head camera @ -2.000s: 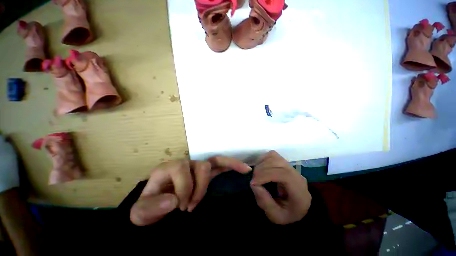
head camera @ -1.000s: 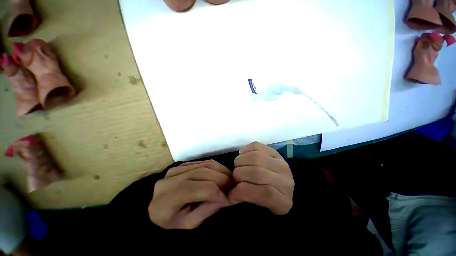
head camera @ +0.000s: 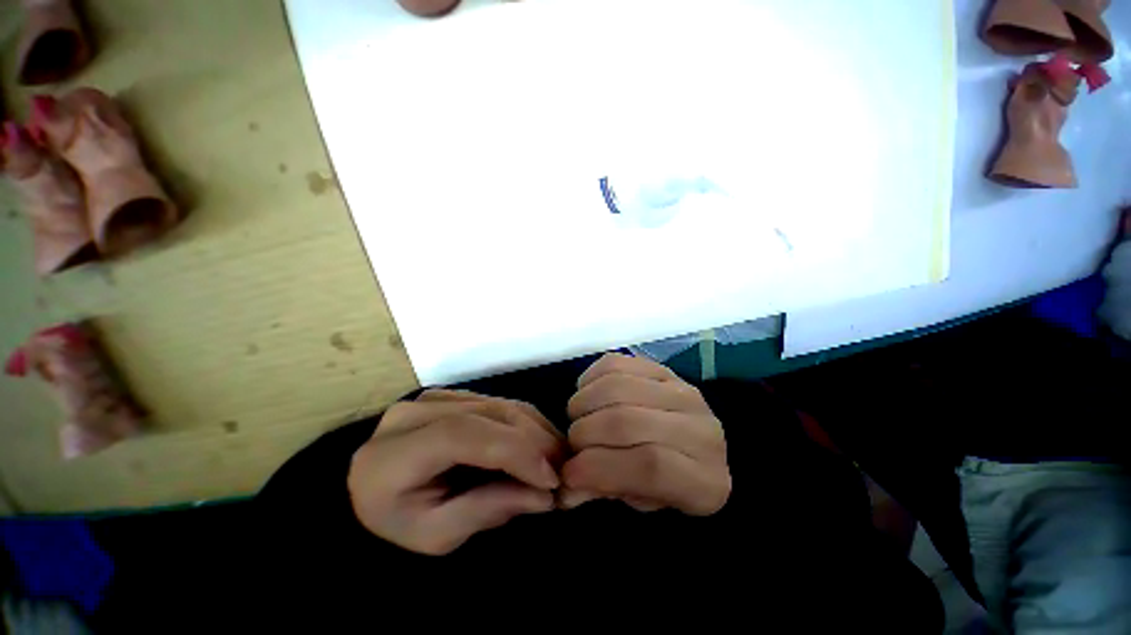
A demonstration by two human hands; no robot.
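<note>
My left hand (head camera: 456, 469) and my right hand (head camera: 649, 437) are bare and held low at the front edge of the bench, against my dark clothing. Their fingers are curled and the fingertips meet between them. No object shows in either hand, but the insides of the fingers are hidden. On the white paper sheet (head camera: 521, 285) beyond the hands, a washed-out white shape, which looks like the glue bottle (head camera: 670, 199), lies with a small dark mark at its left end.
Several tan torsos with pink-red scarves lie or stand on the cardboard sheet (head camera: 267, 273) at left. Another torso (head camera: 1037, 130) stands at right, below others cut by the top edge. Grey-green fabric (head camera: 1054, 533) shows at lower right, and blue material (head camera: 56, 558) at lower left.
My hands have come together, from fingers spread and loosely curled to fingertips meeting. The view has shifted, so the torsos at the top centre are nearly out of frame.
</note>
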